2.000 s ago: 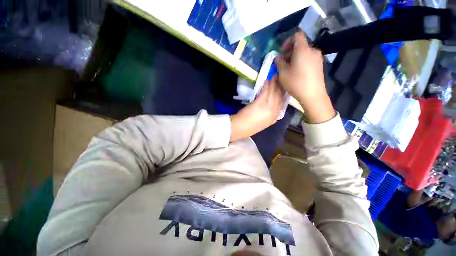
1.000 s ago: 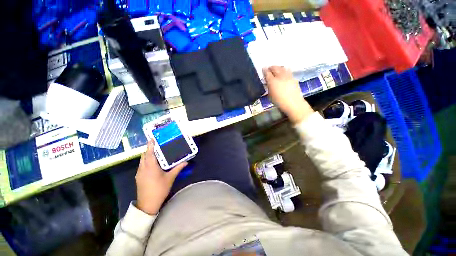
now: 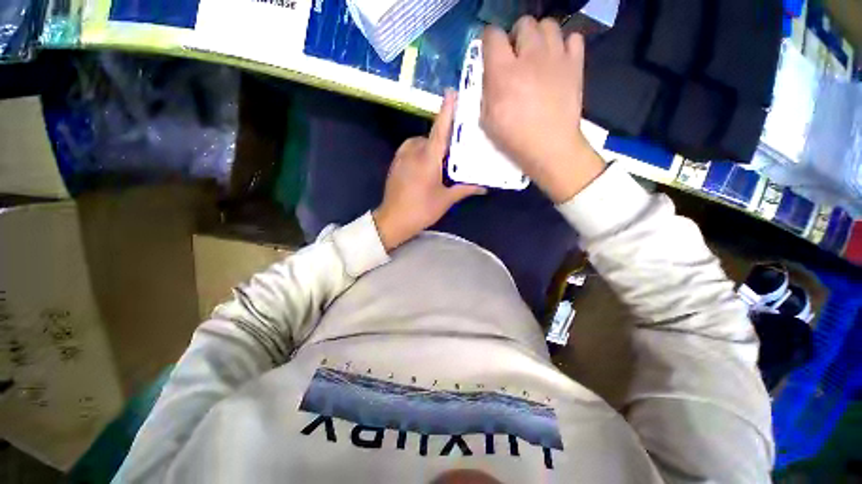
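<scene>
A white rectangular housing with rounded corners and small holes along its rim is over my lap at the bench edge, its white side up. My left hand holds it by its left side and lower edge. My right hand is over its upper right part with bent fingers. The fingertips are at the top of the housing; whether they pinch something small is hidden.
The bench edge crosses the top, with ridged white plates on it. Black square panels and white plates lie at right. Below are a carton with white-and-black units, a blue crate and cardboard at left.
The view has shifted. My right hand has moved from the white plates at right onto the housing in my left hand. The blue and black inside of the housing no longer shows; a white surface does.
</scene>
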